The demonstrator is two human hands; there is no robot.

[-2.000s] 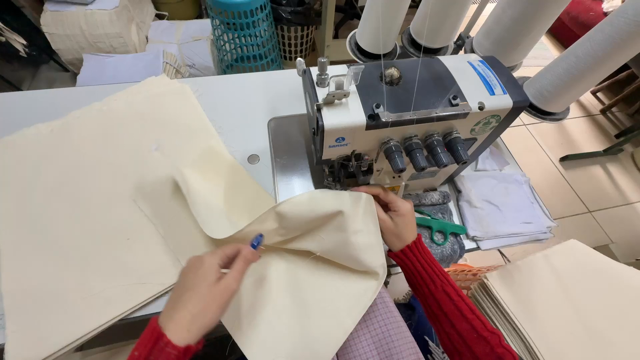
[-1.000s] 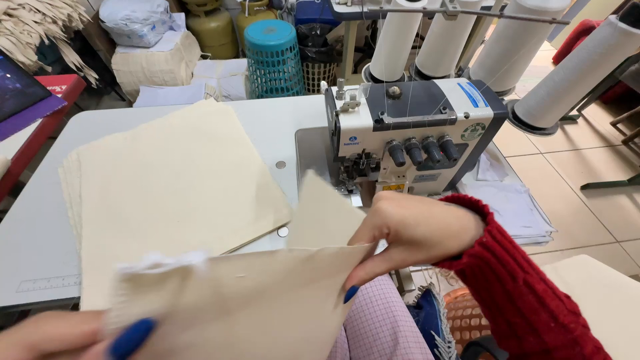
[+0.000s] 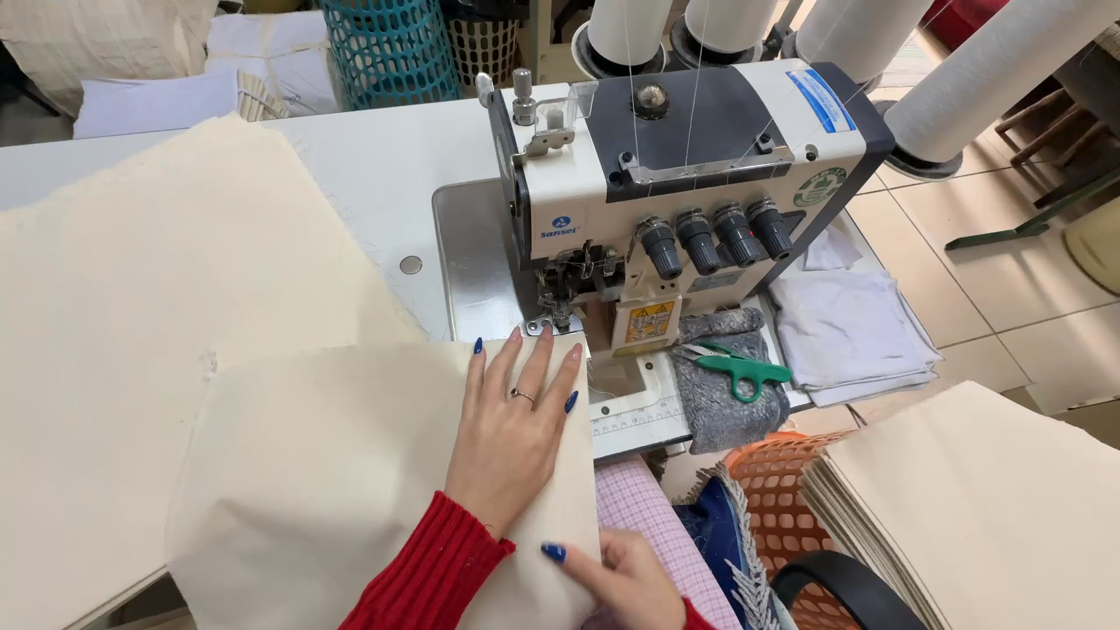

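Observation:
A cream fabric panel [image 3: 350, 446] lies over the table's front edge, its far right corner at the presser foot [image 3: 556, 322] of an overlock sewing machine [image 3: 682, 166]. Flat on that panel rests my left hand [image 3: 512, 429], fingers spread, fingertips just in front of the foot. My right hand [image 3: 626, 573] pinches the panel's right edge nearer to me, thumb on top and fingers underneath. To the left lies a stack of cream fabric [image 3: 175, 289], partly under the panel.
Green thread snips [image 3: 744, 370] lie on a grey cloth [image 3: 731, 416] right of the machine, near folded white cloths [image 3: 844, 328]. Another cream fabric stack [image 3: 980, 499] stands over an orange basket [image 3: 779, 516]. Large thread cones [image 3: 980, 96] stand behind. A teal basket [image 3: 389, 48] is beyond the table.
The panel, held up in both hands one second ago, now lies with its corner at the presser foot. My left hand has moved onto it, and my right hand has come down to its near right edge.

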